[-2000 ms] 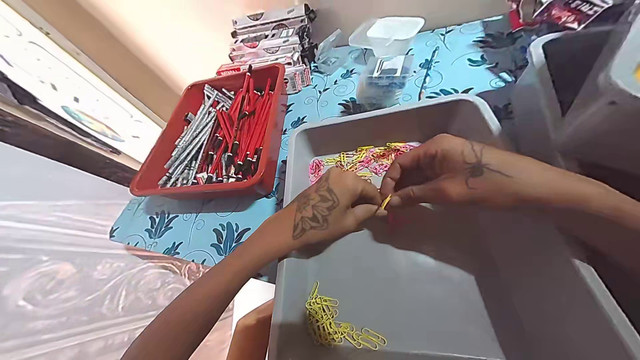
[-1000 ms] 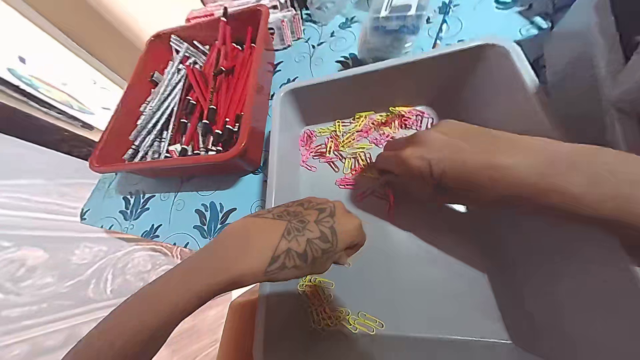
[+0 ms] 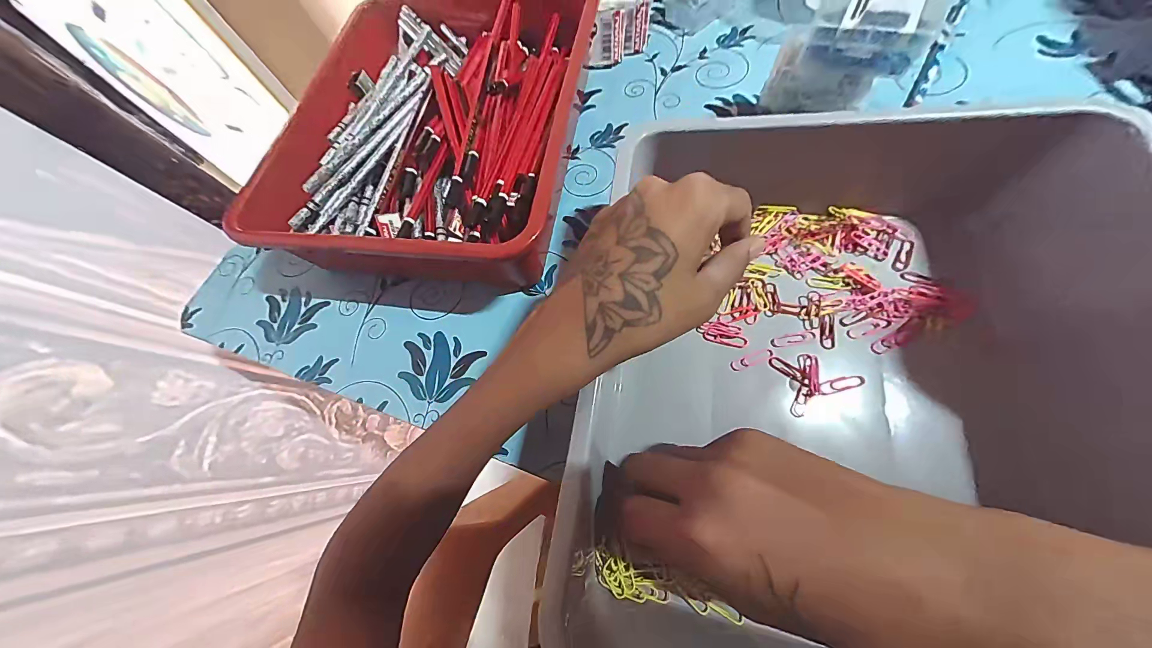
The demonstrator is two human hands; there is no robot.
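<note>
A heap of pink, red and yellow paper clips [image 3: 846, 270] lies in the far part of a grey plastic tub [image 3: 900, 117]. My left hand [image 3: 679, 252], with a flower tattoo on its back, is at the left edge of that heap, thumb and forefinger close together; whether a clip is between them cannot be seen. Over the near left corner of the tub is my right hand [image 3: 693, 513], its fingers curled down and partly hidden. Beneath and beside it lies a small pile of yellow paper clips [image 3: 630, 580].
A red plastic tray [image 3: 387, 256] holding red and silver pencils [image 3: 504, 117] stands on the blue floral tablecloth [image 3: 441, 364], left of the tub. Behind the tub is a clear plastic container [image 3: 837, 54]. Sheer white fabric [image 3: 180, 432] hangs at the left, near an orange-brown surface [image 3: 477, 558].
My left hand has moved from beside the yellow pile up to the mixed heap. My right hand has come down from the heap to the yellow pile. The view has shifted closer.
</note>
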